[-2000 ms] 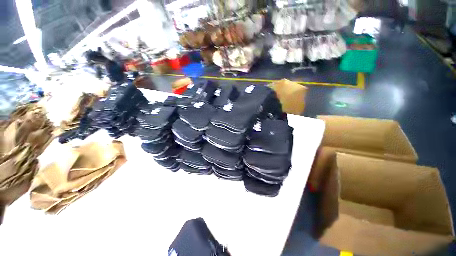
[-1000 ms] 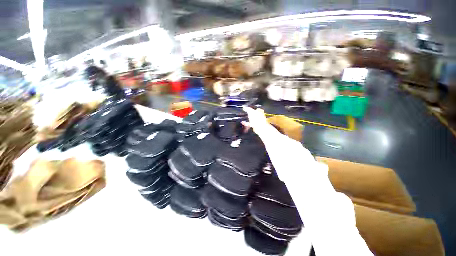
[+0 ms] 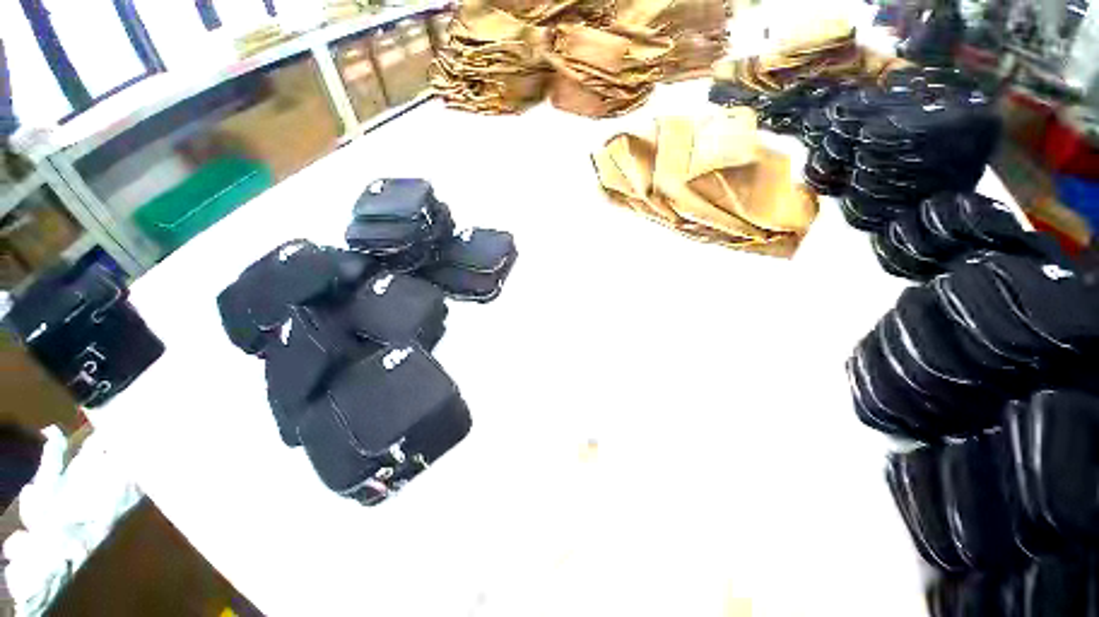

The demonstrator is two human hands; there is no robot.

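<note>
A loose pile of boxy black bags [image 3: 398, 404] lies on the left part of the white worktable [image 3: 627, 398]. They have small white logos, and silver pullers show on the front one. Another black bag [image 3: 90, 331] with silver pullers is at the far left, by the table edge. Stacked rows of flatter black bags [image 3: 952, 350] with pale zip lines stand at the right, cut off by the picture's edge. Neither of my hands can be made out. Faint pale marks near the bottom middle are too overexposed to identify.
Tan-brown folded fabric [image 3: 711, 181] lies at the far middle, with larger brown heaps [image 3: 554, 60] behind it. A shelf with a green box [image 3: 205, 199] stands beyond the table's left side. A brown carton [image 3: 145, 566] and white crumpled material [image 3: 60, 518] are at lower left.
The view has swung left, bringing the loose bag pile into sight. The white-sleeved arm reaching over the stacks one second ago is no longer visible there.
</note>
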